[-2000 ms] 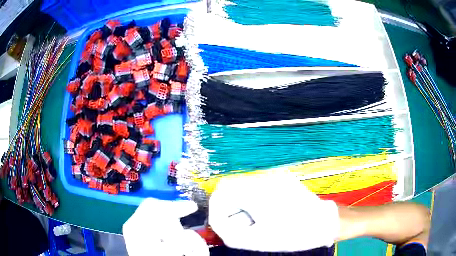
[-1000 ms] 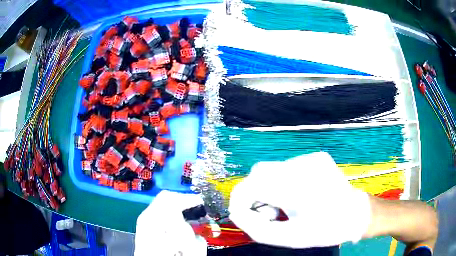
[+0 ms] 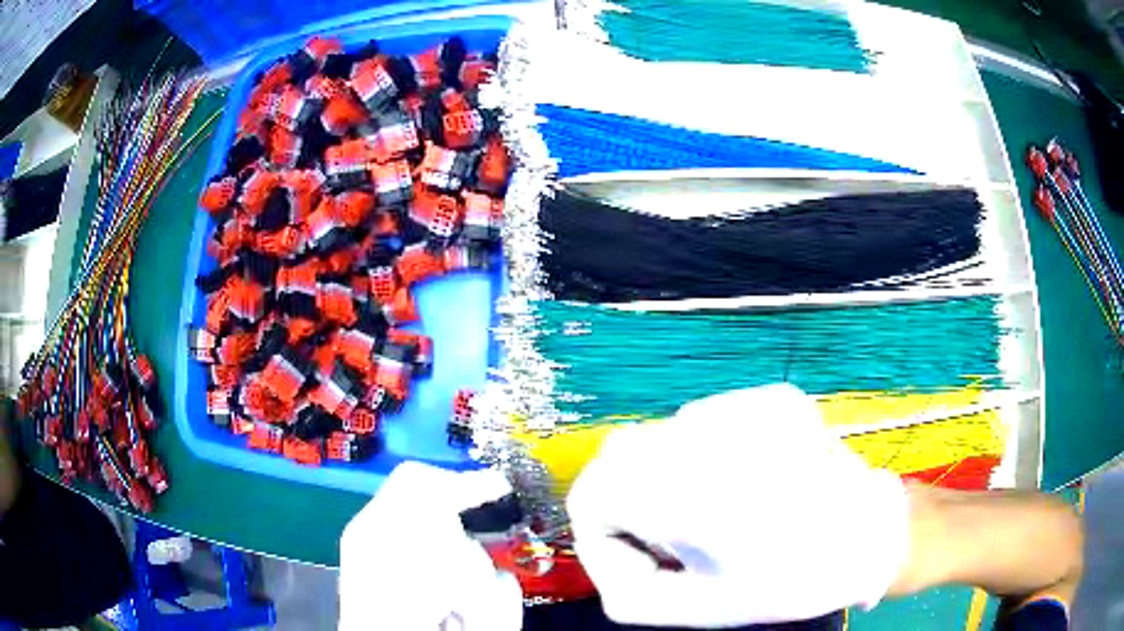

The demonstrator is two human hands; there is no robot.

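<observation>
My left hand (image 3: 431,555), in a white glove and cut off by the bottom edge, holds a red-and-black connector housing (image 3: 496,518) at its fingertips. My right hand (image 3: 740,512), also white-gloved, is just right of it, over the near edge of the wire tray. Its fingers are curled and turned away, so what they hold cannot be told. Beside the hands lie red wires (image 3: 968,473) and yellow wires (image 3: 912,413). Green wires (image 3: 777,351) lie beyond them. The pale crimp terminals (image 3: 523,247) line the left ends of the rows.
The blue parts bin (image 3: 187,370) holds heaped housings. The white wire tray (image 3: 1018,247) also holds black wires (image 3: 764,247) and blue wires (image 3: 666,146). Finished harnesses (image 3: 99,321) lie at left, a smaller bunch (image 3: 1066,197) at right. A dark-clad person's part (image 3: 56,561) shows at lower left.
The view has shifted, so bin and tray sit further right than two seconds ago. My hands stay close together at the near edge; the housing in my left hand shows more than at first.
</observation>
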